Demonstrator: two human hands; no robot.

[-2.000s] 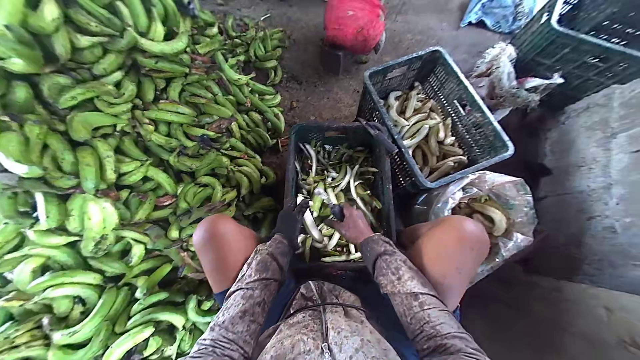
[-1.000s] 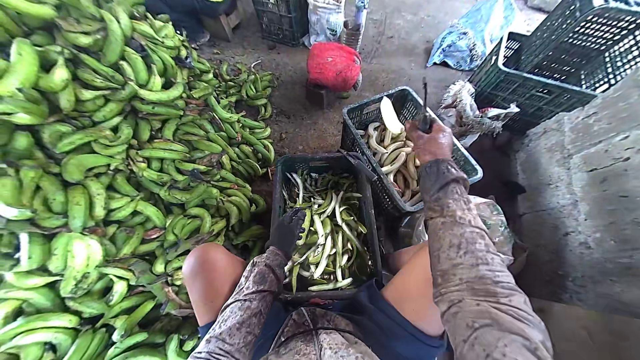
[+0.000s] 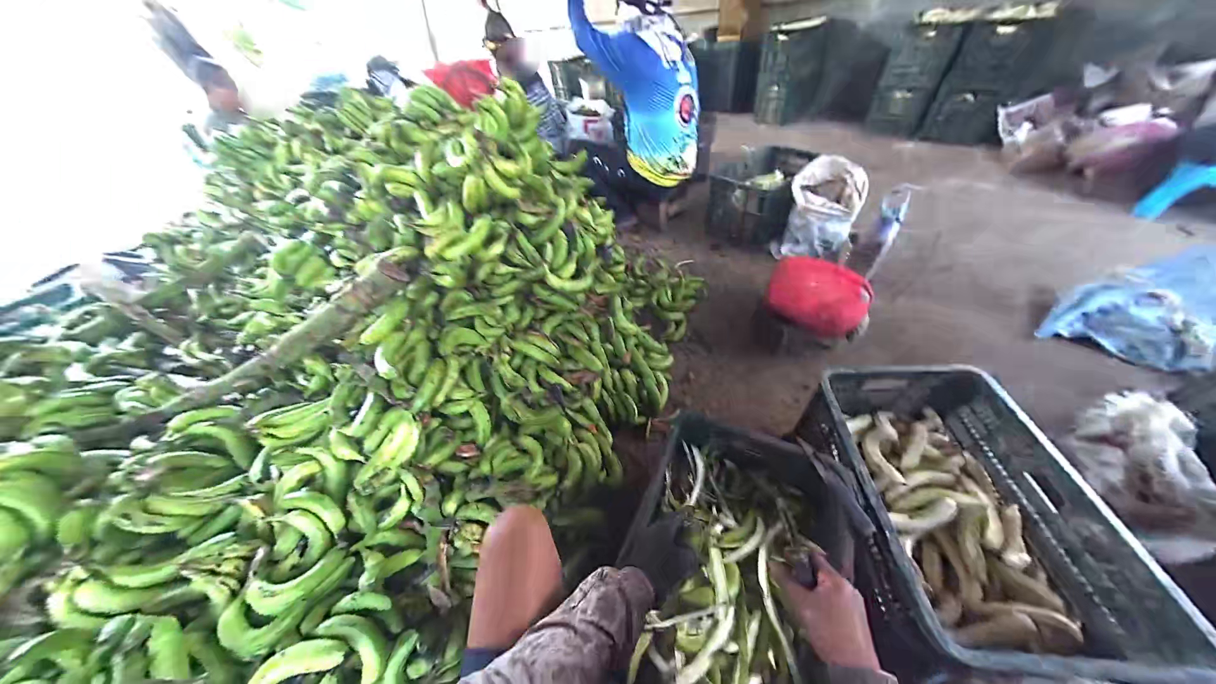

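Observation:
My left hand (image 3: 665, 549), in a dark glove, is at the left side of a dark plastic crate (image 3: 736, 435) of green and pale plantain peels (image 3: 722, 608); its fingers are blurred. My bare right hand (image 3: 828, 608) is closed around a small dark handle, probably a knife's, over the crate's right side; the blade cannot be made out. Right of it stands a larger dark crate (image 3: 1045, 456) holding peeled plantains (image 3: 950, 513). A big heap of green unpeeled plantains (image 3: 513, 342) fills the left.
A red-topped low seat (image 3: 819, 296) stands beyond the crates. Behind it are a white sack (image 3: 828, 195), another crate (image 3: 750, 204) and a person in a blue shirt (image 3: 655, 95). A blue plastic sheet (image 3: 1140, 309) and crumpled white sacking (image 3: 1140, 456) lie at the right. A thick stalk (image 3: 313, 328) crosses the heap.
My right hand has moved from over the crate of peeled plantains back to the peel crate. The pale piece beside it a second ago no longer shows there. The view has tilted up.

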